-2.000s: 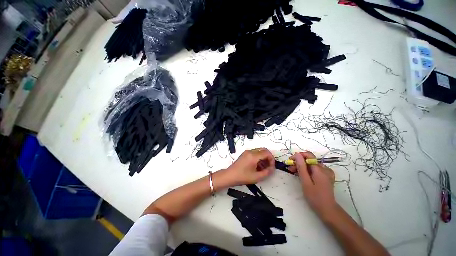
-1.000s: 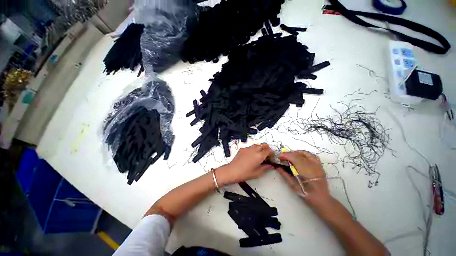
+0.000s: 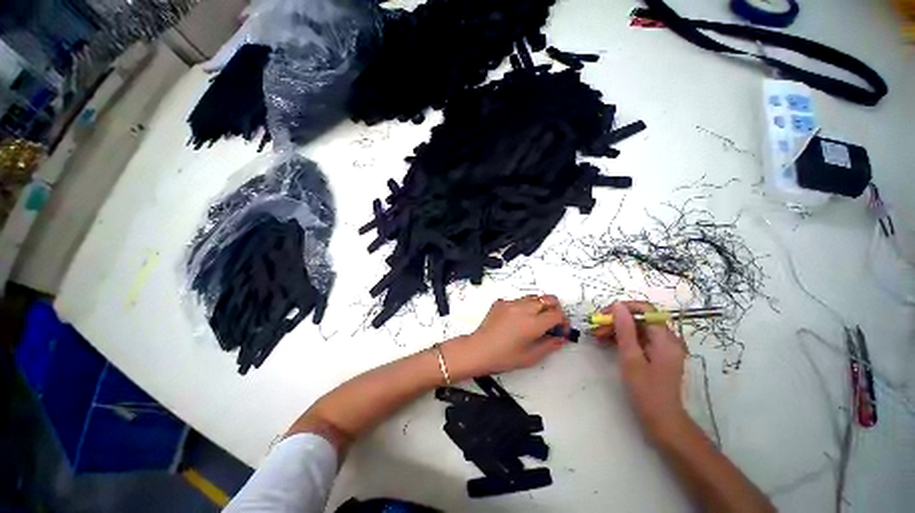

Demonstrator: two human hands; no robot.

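My left hand (image 3: 522, 334) is closed on a black fabric tab (image 3: 570, 333), and only a short end of it shows past the fingers. My right hand (image 3: 644, 349) holds a yellow trimming pen (image 3: 632, 318) between thumb and fingers. The pen lies nearly level, its left end close to the tab's end and its thin shaft pointing right. Whether it touches the tab is too small to tell. A small tab group (image 3: 494, 431) lies below my left hand. The main tab pile (image 3: 502, 170) lies beyond my hands.
Thread clippings (image 3: 692, 261) lie right of the main pile. An open plastic bag of tabs (image 3: 263, 266) is at the left, another bag (image 3: 319, 70) behind it. A power strip (image 3: 791, 135) with adapter (image 3: 835, 166), red-handled snips (image 3: 863, 381), black strap (image 3: 803, 50) and blue tape roll (image 3: 765, 10) are right.
My right hand has turned the pen from steeply slanted to nearly level and moved slightly apart from my left hand. The tab's end now shows between them. The whole view has shifted slightly.
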